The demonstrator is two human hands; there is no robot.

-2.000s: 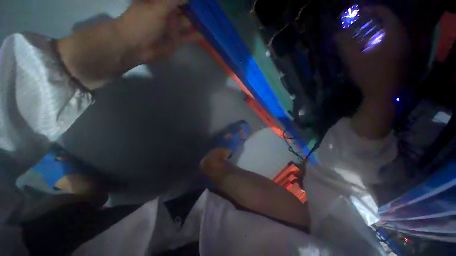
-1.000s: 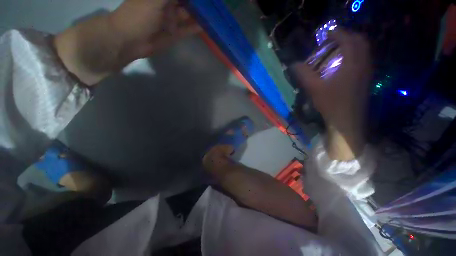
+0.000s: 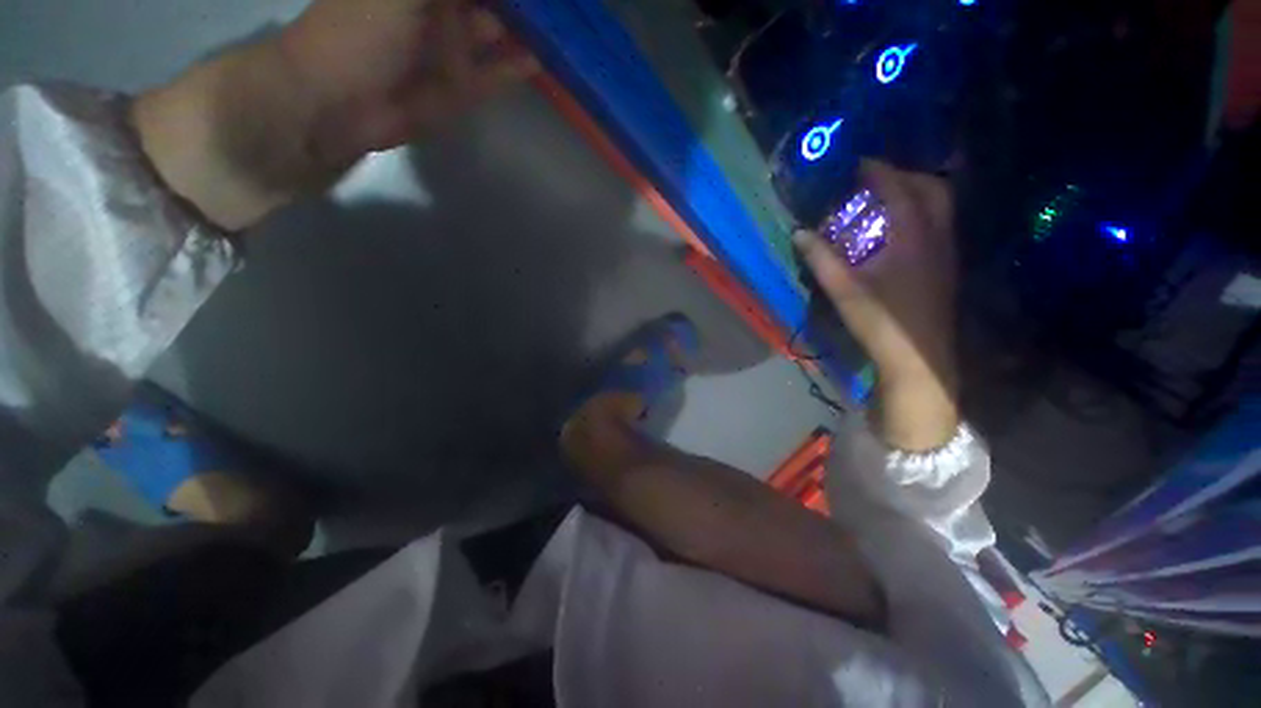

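My right hand (image 3: 906, 284) is over the dark rack, with its fingers around or beside a small unit (image 3: 857, 226) lit in a white-violet pattern. I cannot tell if it grips this unit or only touches it. Two units with blue ring icons, one nearer (image 3: 816, 141) and one farther (image 3: 892, 62), lie beyond the hand. My left hand (image 3: 325, 104) is at the upper left. Its blurred fingers are near the blue rack edge (image 3: 650, 138); whether they hold anything cannot be told.
A red-orange strip (image 3: 708, 284) runs beside the blue edge. Red-orange stacked trays (image 3: 802, 473) are on the floor near my right sleeve. A thin cable hangs by the edge. A bluish curtain (image 3: 1175, 533) is at the right. Small green and blue lights (image 3: 1117, 234) glow on the rack.
My right hand has moved down and left along the rack towards me. More blue ring icons show beyond it. The violet pattern shows lower, still at the hand. My left hand has barely moved.
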